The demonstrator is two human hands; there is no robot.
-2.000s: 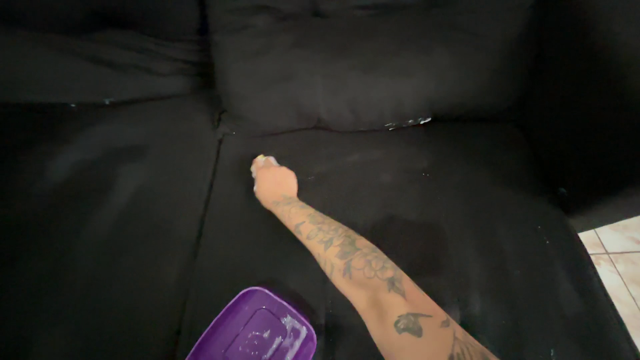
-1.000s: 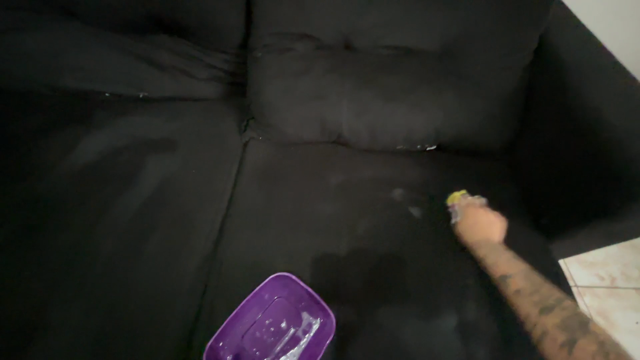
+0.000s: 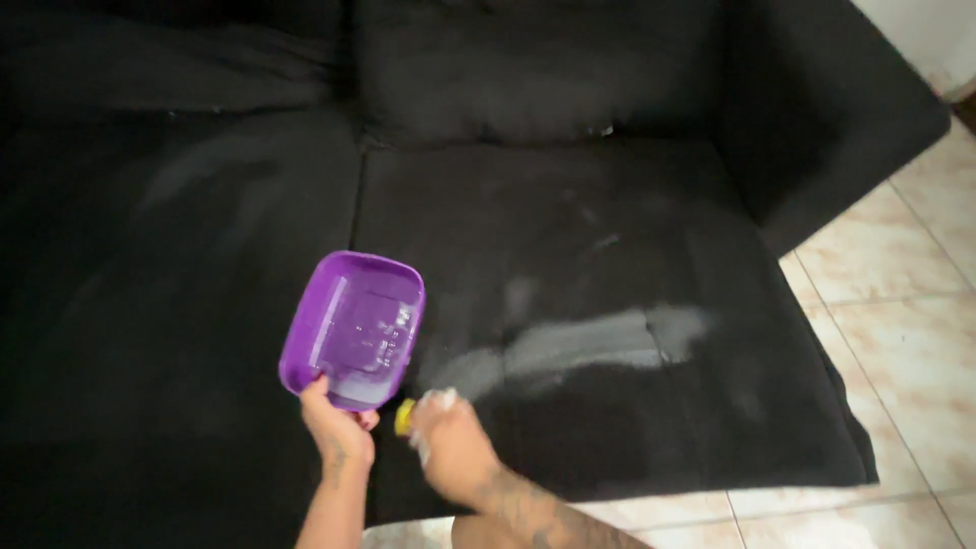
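Observation:
My left hand (image 3: 339, 423) grips the near rim of a purple plastic tub (image 3: 301, 335), thumb over the edge; wet, sudsy liquid shows inside. Just right of the tub, my right hand (image 3: 450, 435) is closed on a yellow sponge (image 3: 405, 417), with white foam on its fingers. Both are over the near part of a black fabric sofa seat cushion (image 3: 579, 427). A pale, foamy smear (image 3: 587, 343) runs across that cushion, right of my right hand.
The sofa's backrest cushion (image 3: 534, 69) rises behind the seat, and its armrest (image 3: 808, 114) stands at the right. Another seat cushion (image 3: 175, 305) lies left of the seam. Light floor tiles (image 3: 900, 366) show at the right and along the front edge.
My left hand has come into view and taken hold of the tub. My right hand has moved from the cushion's right side to beside the tub. A broad foamy smear now shows on the seat.

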